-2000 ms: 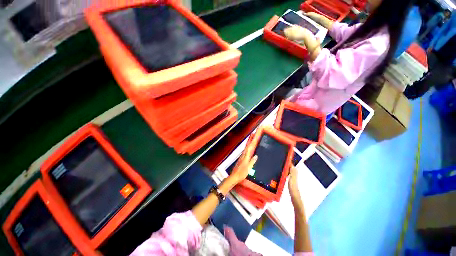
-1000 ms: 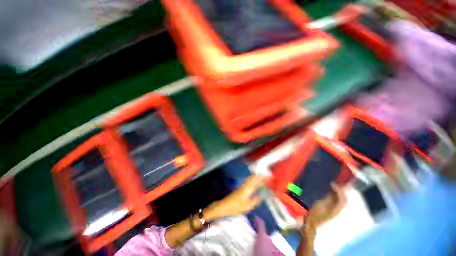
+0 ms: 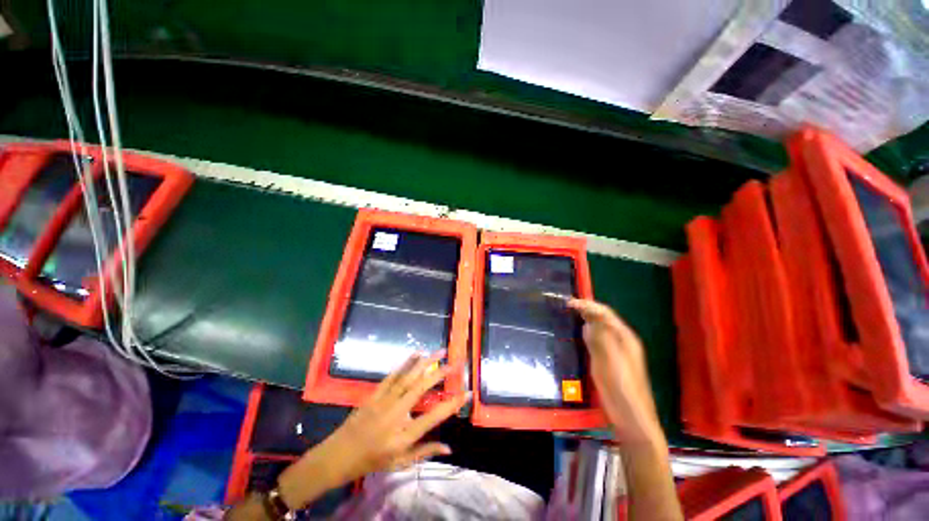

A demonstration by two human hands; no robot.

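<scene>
Two tablets lie side by side in red foam trays on the dark green belt. The left tablet (image 3: 397, 300) and the right tablet (image 3: 530, 326) have dark screens with white light streaks and a small white label at the top left. The right one shows an orange square at its lower right corner. My left hand (image 3: 392, 422) is spread, fingers over the lower right corner of the left tablet and tray. My right hand (image 3: 611, 351) is at the right tablet's right edge, fingertips near its upper right part. Neither hand holds anything.
A leaning tray stack (image 3: 774, 295) stands at right. Two trays with tablets (image 3: 153, 209) lie at far left, behind hanging white cables (image 3: 114, 204). A person's sleeve (image 3: 76, 407) is at lower left. More trays (image 3: 733, 499) are below the belt. A white sheet (image 3: 570, 46) hangs above.
The view has swung left. My hands have left the tablet in its tray at the right and are now over the two tablets on the belt.
</scene>
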